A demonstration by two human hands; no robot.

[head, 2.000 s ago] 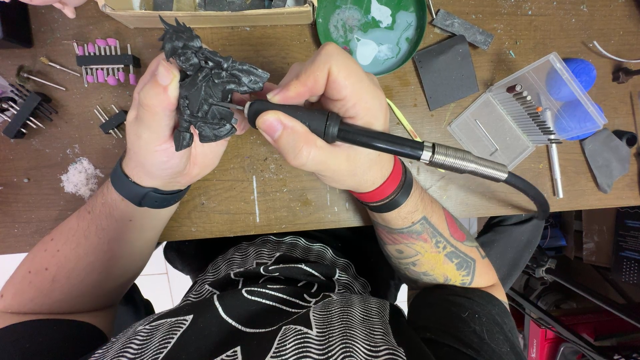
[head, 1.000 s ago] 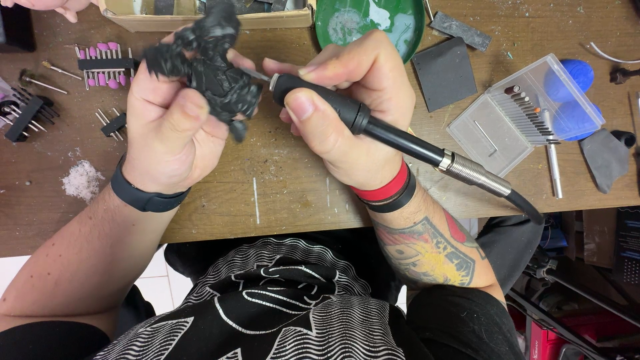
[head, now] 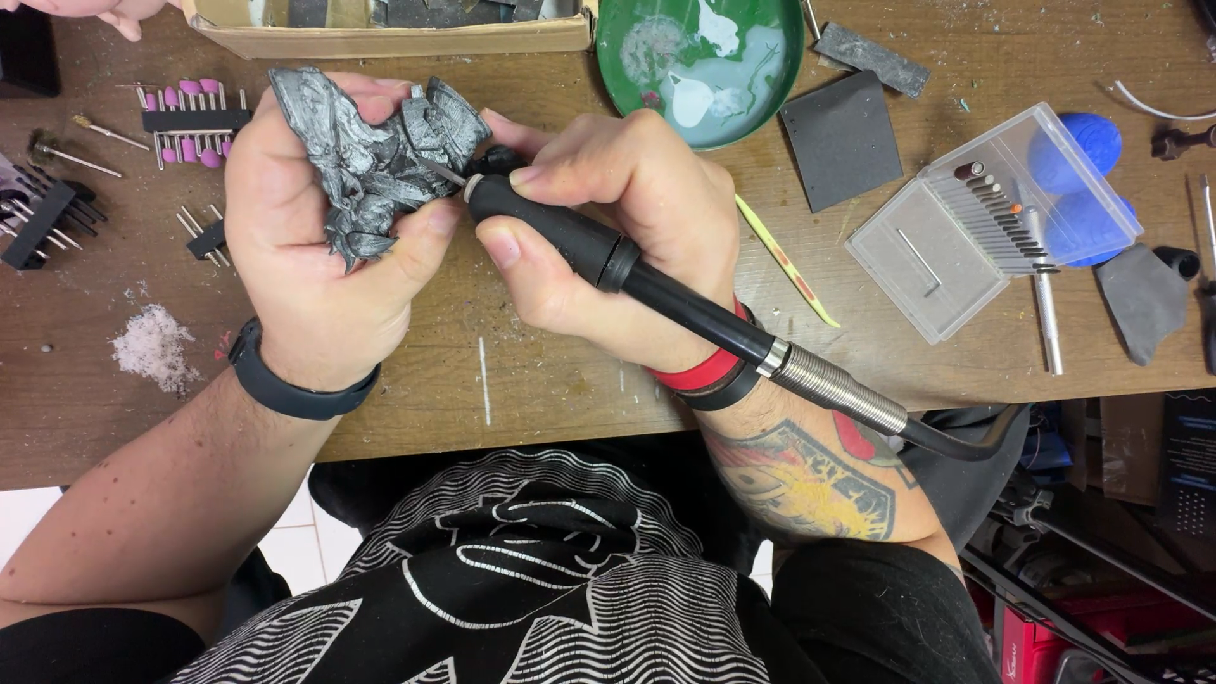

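Observation:
My left hand (head: 328, 247) holds a dark grey sculpted figurine (head: 380, 157), its spiky hair end pointing down toward my wrist. Closed round the black grip of a flexible-shaft rotary tool (head: 560, 233) is my right hand (head: 617, 228). The tool's thin bit reaches the figurine's surface near its middle; whether it touches cannot be told. A metal spring sleeve and black cable run from the handle over my right forearm.
Pink grinding bits (head: 195, 122) in a black holder and a pile of pale dust (head: 155, 350) lie left. Behind are a cardboard box (head: 399, 38) and a green dish (head: 701, 71). To the right are a dark square sheet (head: 841, 141), a yellow tool (head: 787, 261) and a clear bit case (head: 926, 256).
My left hand has turned the figurine over, so its spiky hair, at the top two seconds ago, now points down. The rotary tool remains in my right hand beside it.

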